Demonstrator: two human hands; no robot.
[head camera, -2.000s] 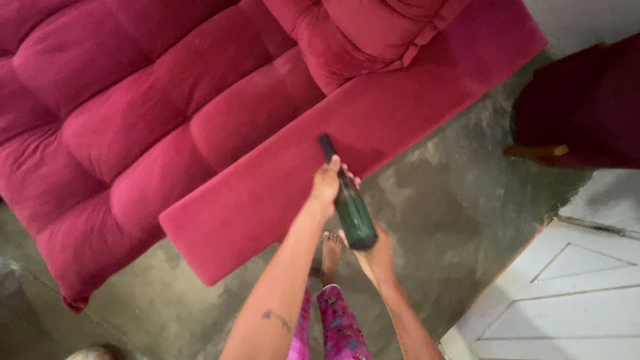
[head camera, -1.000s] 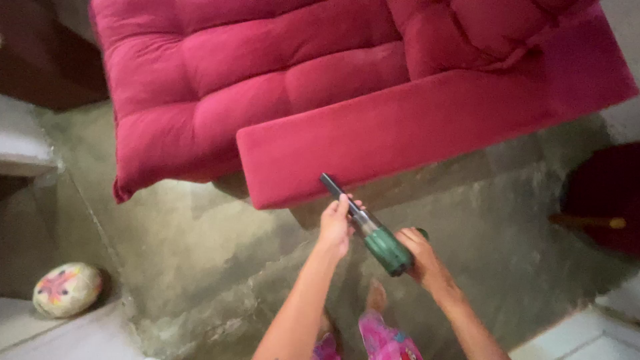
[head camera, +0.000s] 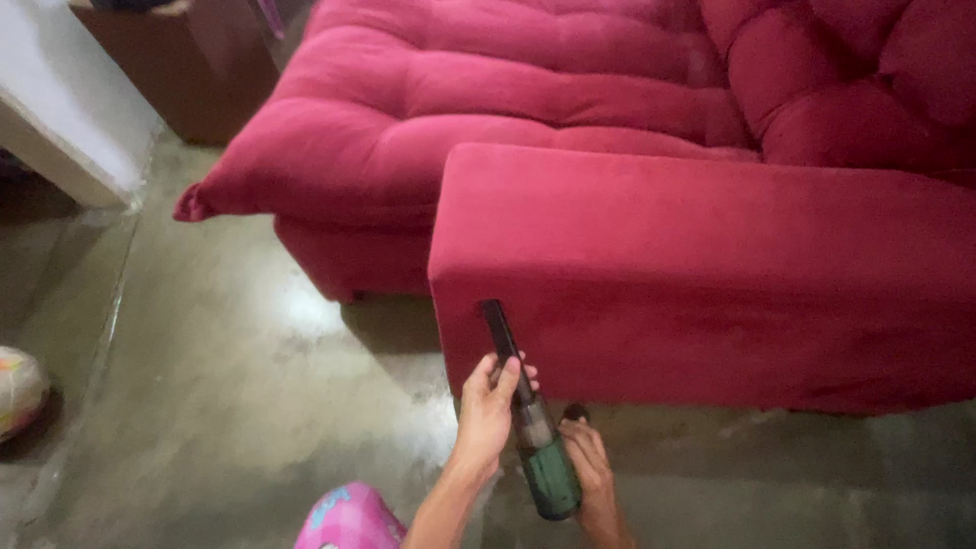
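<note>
A handheld vacuum cleaner (head camera: 550, 476) with a green body, a clear section and a long black nozzle is held low in front of me. My left hand (head camera: 492, 408) is closed around the black nozzle. My right hand (head camera: 591, 465) grips the device on its right side; the handle is mostly hidden, with a dark round end showing above the fingers. The nozzle tip lies at the outer side of the armrest of a red upholstered sofa (head camera: 656, 221), near its front corner; whether it touches the fabric I cannot tell.
The tufted seat cushion (head camera: 488, 84) lies beyond the armrest. A brown box-like piece (head camera: 206, 72) stands by a white wall at the upper left. A patterned round object (head camera: 19, 393) rests on the concrete floor (head camera: 229, 381) at the left edge. My knee in pink patterned cloth shows below.
The nozzle has gone from over the armrest top two seconds ago to beside its outer side, near the front corner. Both hands keep hold of the vacuum. The view has shifted left and closer.
</note>
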